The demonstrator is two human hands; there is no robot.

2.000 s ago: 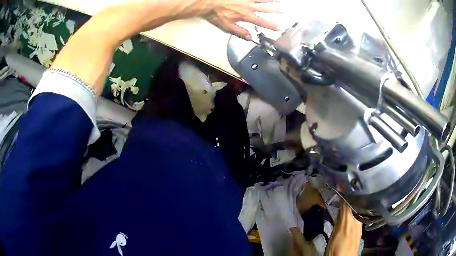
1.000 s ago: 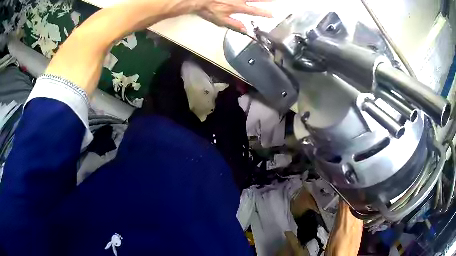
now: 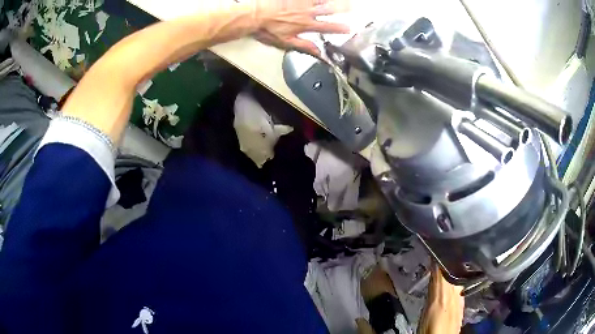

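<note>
The cloth cutting machine stands at the right, with its silver motor body towards me and metal tubes on its upper side. Its grey base plate sticks out over the table edge, with thin pale strands on it. My left hand lies flat with spread fingers on the bright white lay, beside the front of the machine. My right hand shows only as a wrist and forearm below the motor. Its fingers are hidden behind the machine, so its grip cannot be seen.
The pale table edge runs diagonally below my left hand. Power cable is looped around the motor. White scraps lie on the green floor at the left. Pale cloth pieces hang or lie below the table.
The machine has shifted a little to the left in view, and my left hand has shifted left too, still flat. Thin pale strands now show on the base plate.
</note>
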